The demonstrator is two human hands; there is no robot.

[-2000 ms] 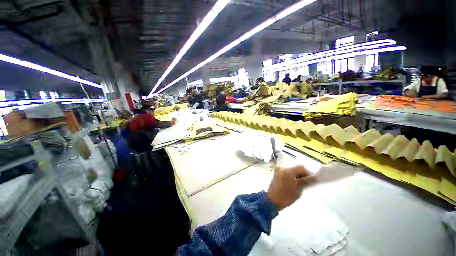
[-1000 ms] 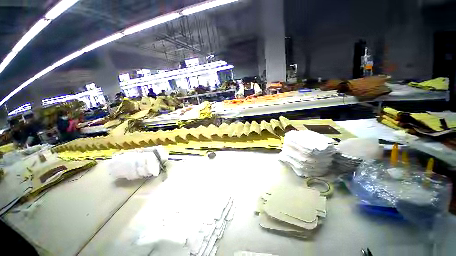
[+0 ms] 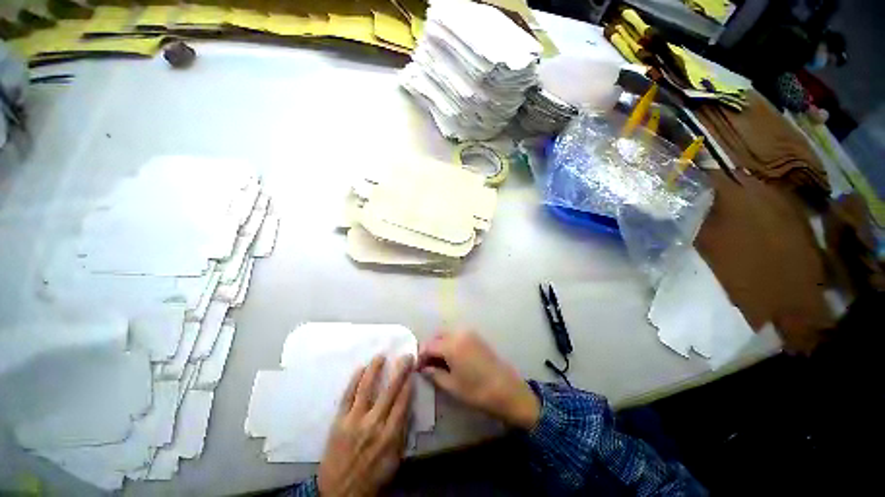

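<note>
A white cut panel [image 3: 309, 388] with a rounded top and notched sides lies flat near the table's front edge. My left hand [image 3: 371, 422] rests on it with its fingers spread flat. My right hand [image 3: 468, 374] is at the panel's right edge, thumb and fingertips together there; the fingertips are partly hidden, so I cannot tell whether they pinch the edge. Black thread snips [image 3: 556, 320] lie on the table to the right. A fanned stack of white panels [image 3: 160, 281] lies on the left. A pile of cream panels [image 3: 422, 209] lies beyond the hands.
A tall white stack [image 3: 471, 68], a tape roll [image 3: 498, 167] and a clear plastic bag [image 3: 621, 175] over a blue tray [image 3: 587, 219] stand farther back. Brown sheets [image 3: 767, 243] and a loose white piece [image 3: 701, 313] lie right. A dark round object [image 3: 179, 53] lies back left.
The view has turned right and down onto the table. Both hands are now in view on a white panel; a second ago neither showed. Earlier, one hand reached out over the table.
</note>
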